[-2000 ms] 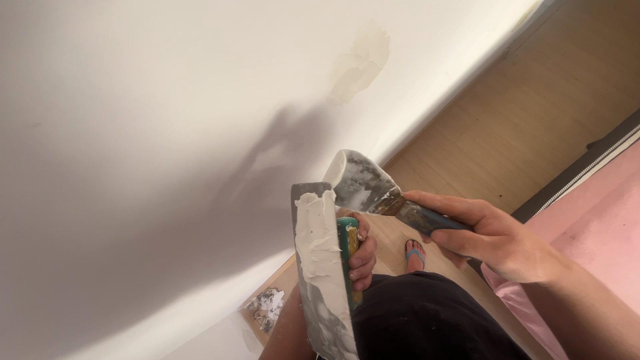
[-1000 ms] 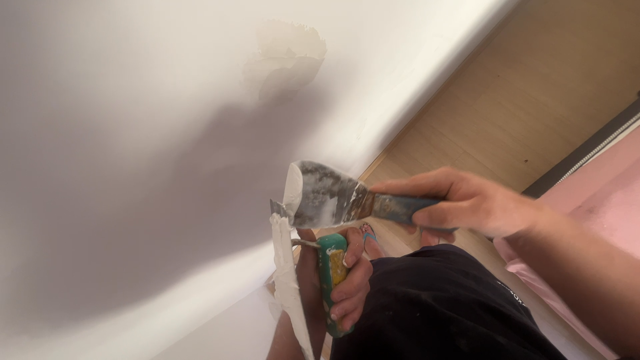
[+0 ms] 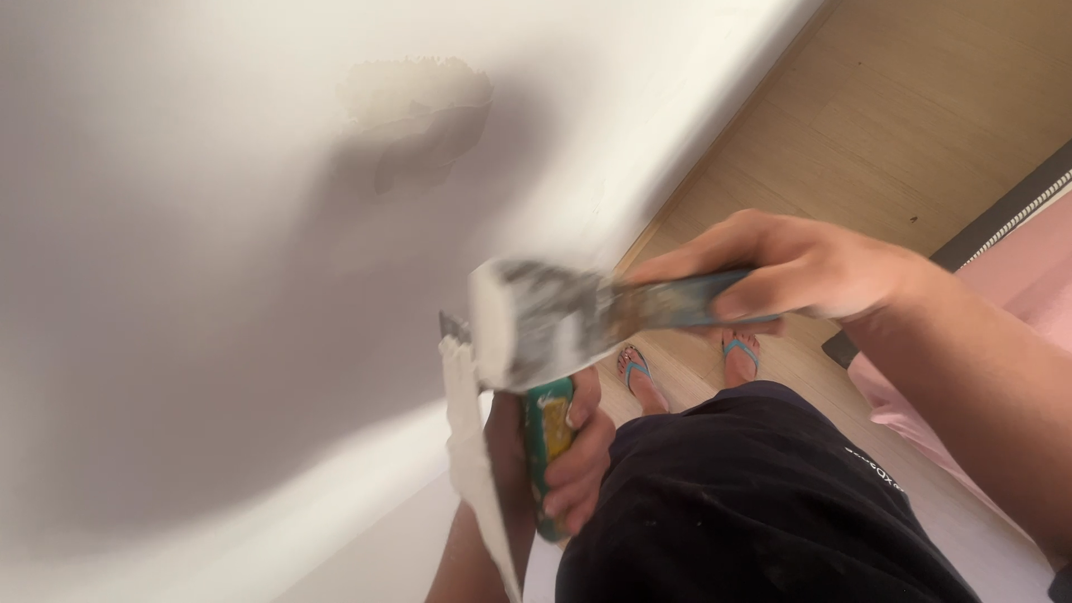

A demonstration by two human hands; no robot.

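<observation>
My right hand (image 3: 796, 268) grips the worn blue handle of a putty knife (image 3: 557, 322), whose wide metal blade carries a thick band of white filler along its edge. Below it, my left hand (image 3: 582, 461) is closed around the green and yellow handle of a steel plastering trowel (image 3: 455, 325). The trowel is seen almost edge-on, with white filler (image 3: 469, 444) heaped along its face. The putty blade is close beside the trowel's upper end; whether they touch is not clear. A damp-looking filler patch (image 3: 419, 100) marks the white wall, partly in shadow.
The white wall (image 3: 209, 251) fills the left side and meets a wood-look floor (image 3: 879, 109) along a slanting edge. At the right is a pink cloth-covered piece (image 3: 1026, 285) with a dark border. My feet in blue flip-flops (image 3: 741, 356) stand below.
The trowel has turned from showing its filler-covered face to nearly edge-on. The putty knife's filler band is wider in view. The view has shifted, so the wall patch appears further left.
</observation>
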